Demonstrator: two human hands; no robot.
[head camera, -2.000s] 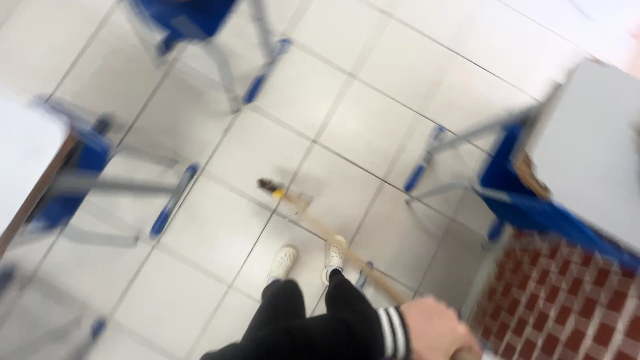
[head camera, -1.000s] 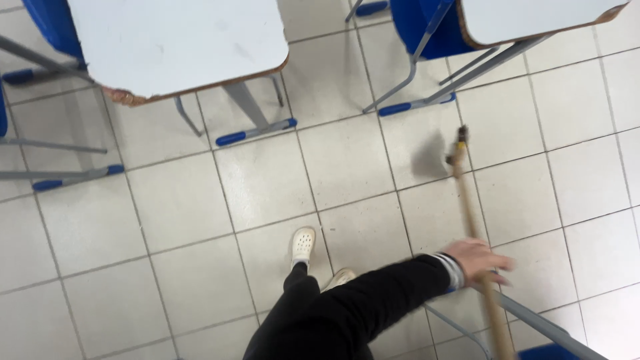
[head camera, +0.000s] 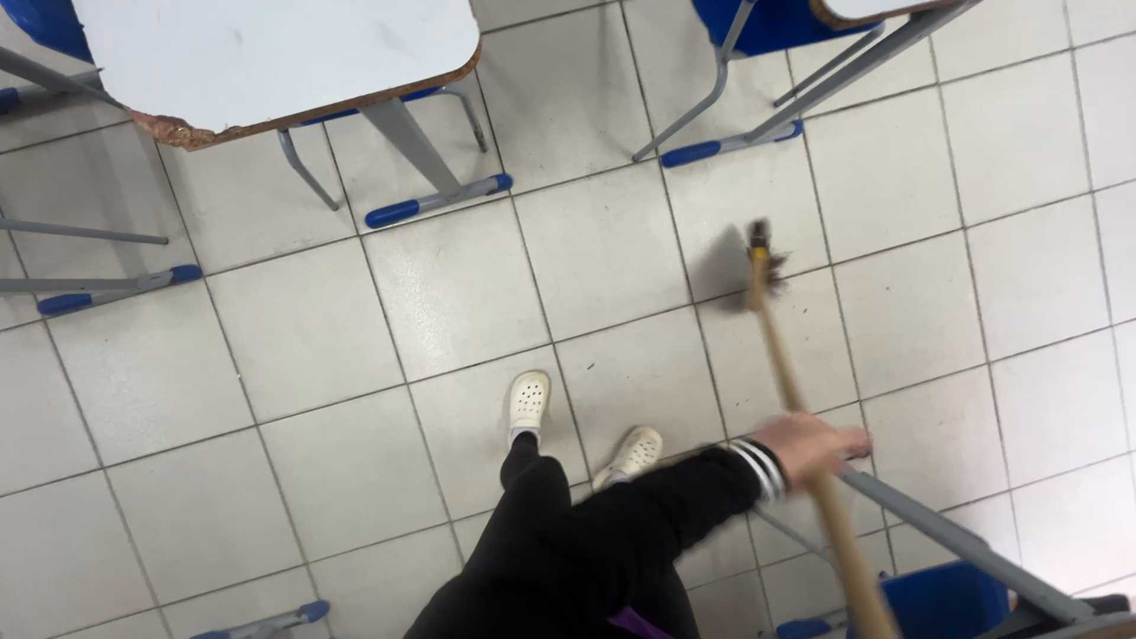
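Note:
A broom with a pale wooden handle (head camera: 843, 541) runs from the lower right up to its dark bristled head (head camera: 760, 238), which has a yellow part and is at the tiled floor. My left hand (head camera: 803, 451), slightly blurred, comes across from the bottom centre in a black sleeve with white cuff stripes. It is closed around the middle of the handle, with one digit pointing right. The handle's upper end leaves the frame at the bottom, and my right hand is out of view. Small dark specks (head camera: 738, 404) lie on the tiles near the broom.
A white desk (head camera: 284, 53) with a chipped edge stands at the upper left, another desk (head camera: 865, 7) and a blue chair (head camera: 763, 27) at the upper right. At lower right are a grey metal frame (head camera: 941, 524) and a blue seat (head camera: 941, 599). My feet wear cream clogs (head camera: 530, 399).
Across the frames the view has turned and shifted considerably. My left hand stays at the broom handle; its fingers looked more spread one second ago.

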